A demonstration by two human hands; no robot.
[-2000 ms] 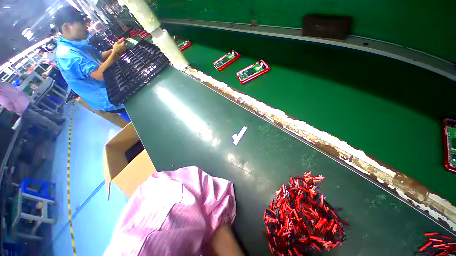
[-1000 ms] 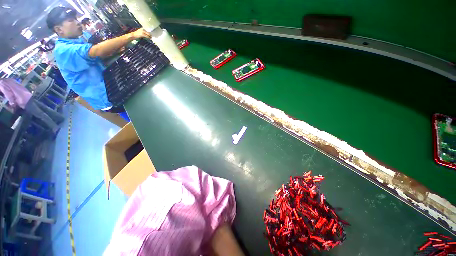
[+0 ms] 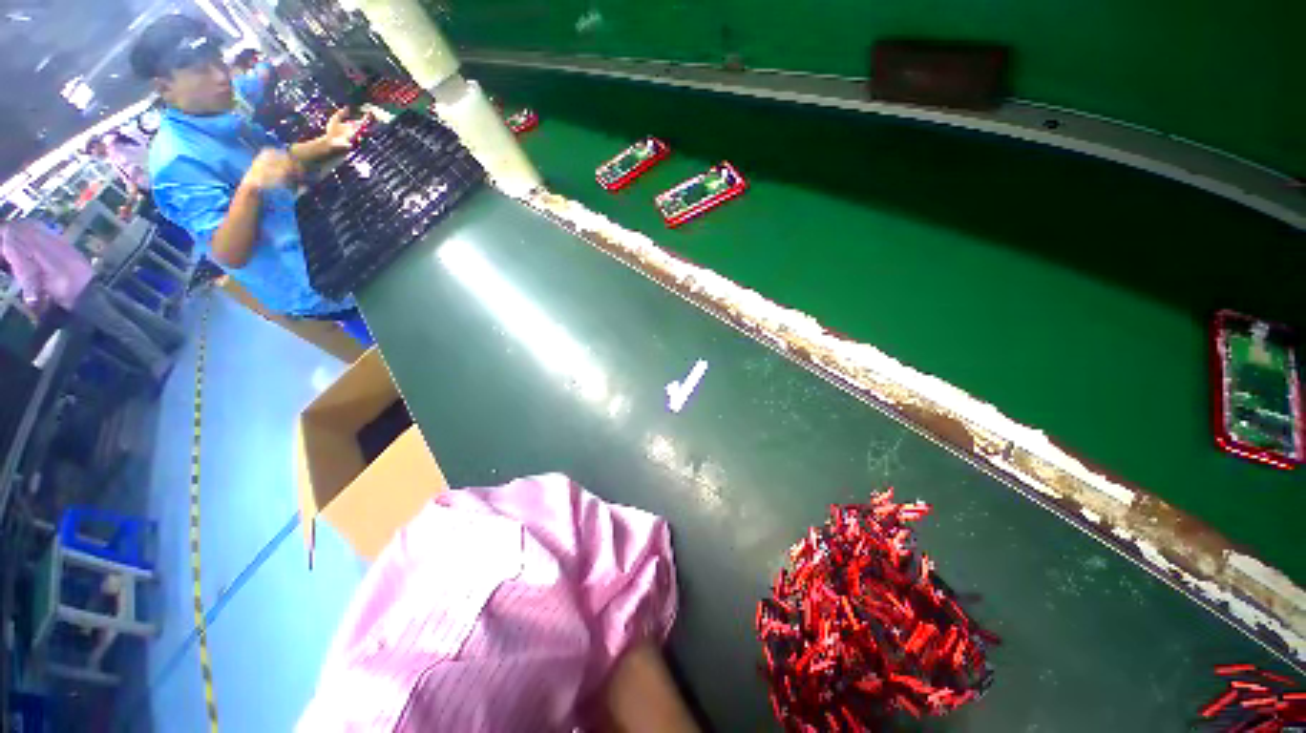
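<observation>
A heap of small red-and-black parts (image 3: 868, 623) lies on the dark green bench in front of me. A second heap of red-and-black parts (image 3: 1258, 699) is cut off at the lower right corner. A red-rimmed phone housing with a green board (image 3: 1259, 390) lies on the green belt at the right. My left arm in a pink sleeve (image 3: 501, 609) reaches down at the bottom; the hand itself is cut off below the frame. My right hand is not in the picture.
More housings (image 3: 700, 193) lie farther along the belt (image 3: 917, 272). A worn whitish ledge (image 3: 859, 375) divides belt and bench. A white scrap (image 3: 686, 387) lies on the bench. Black trays (image 3: 387, 201), a person in blue (image 3: 215, 179) and an open carton (image 3: 375, 480) are at the left.
The housings on the belt have shifted left, and the right one has come further into view. The person in blue reached toward the belt, then drew the arm back over the trays.
</observation>
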